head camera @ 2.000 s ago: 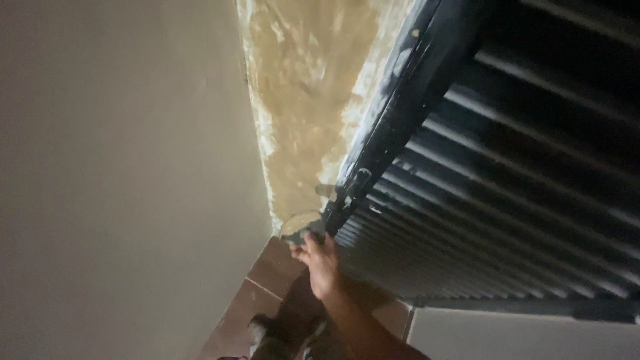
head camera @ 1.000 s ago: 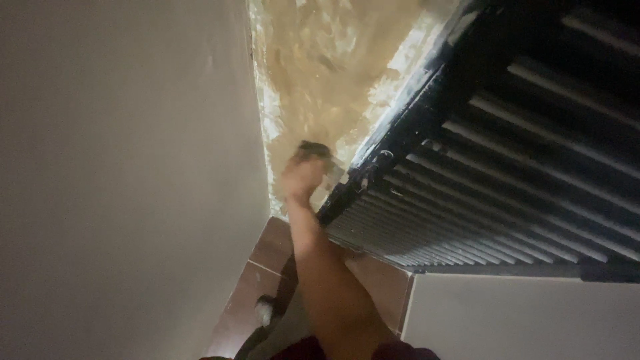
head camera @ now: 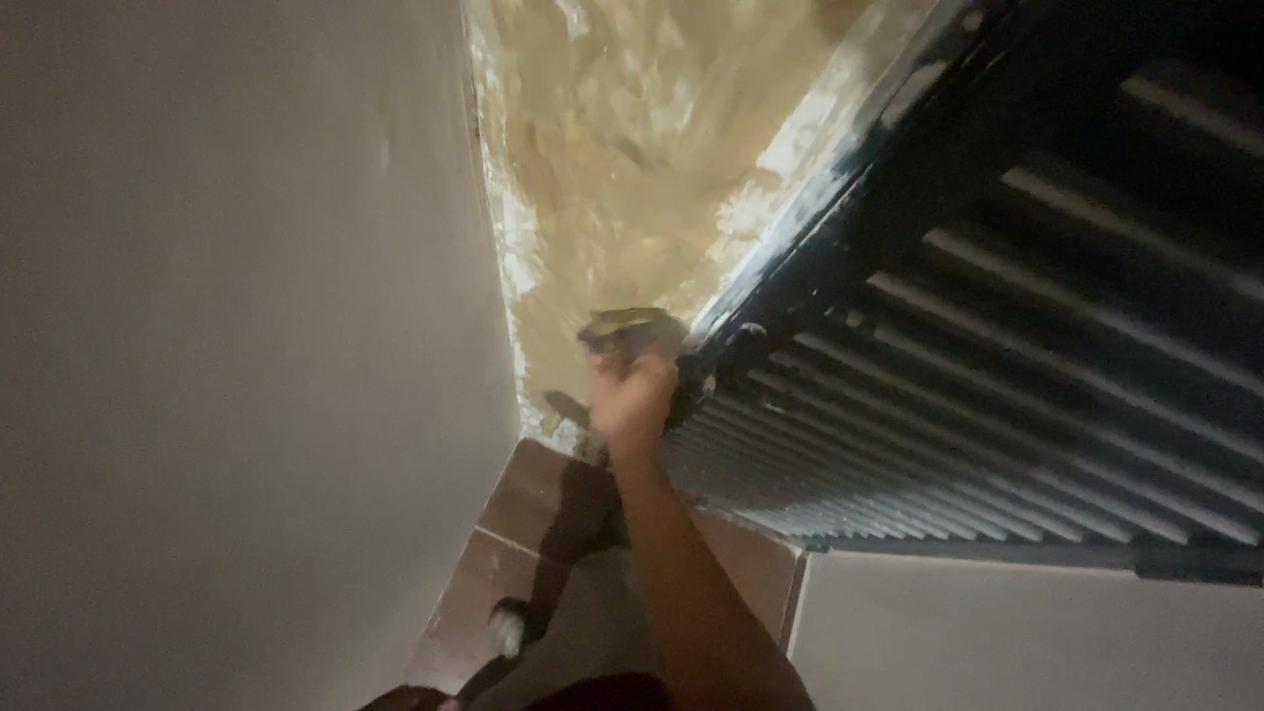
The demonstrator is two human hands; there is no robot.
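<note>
My right hand point(head camera: 632, 395) is closed around a dark hand tool point(head camera: 627, 331) with a yellowish part, too blurred to name exactly. The tool is at the lower part of a narrow wall strip point(head camera: 642, 217), tan and patchy with whitish edges; whether it touches the surface cannot be told. Close to the hand's right side runs the dark frame point(head camera: 839, 212) of a slatted shutter or door. A small pinkish spot at the bottom edge may be part of my left hand, which is otherwise hidden. Beside it is a dark, slender shape with a pale end point(head camera: 509, 632), unclear in kind.
A plain greyish wall point(head camera: 247, 346) fills the left side. Dark slats point(head camera: 1047, 296) span the right, over a pale surface point(head camera: 1017, 632) at the lower right. Brown tiles point(head camera: 504, 504) lie below the tan strip, with a shadow across them.
My right hand moved up and left along the tan strip between the two earlier frames. It is now lower and nearer the dark frame than one second ago, still with the tool.
</note>
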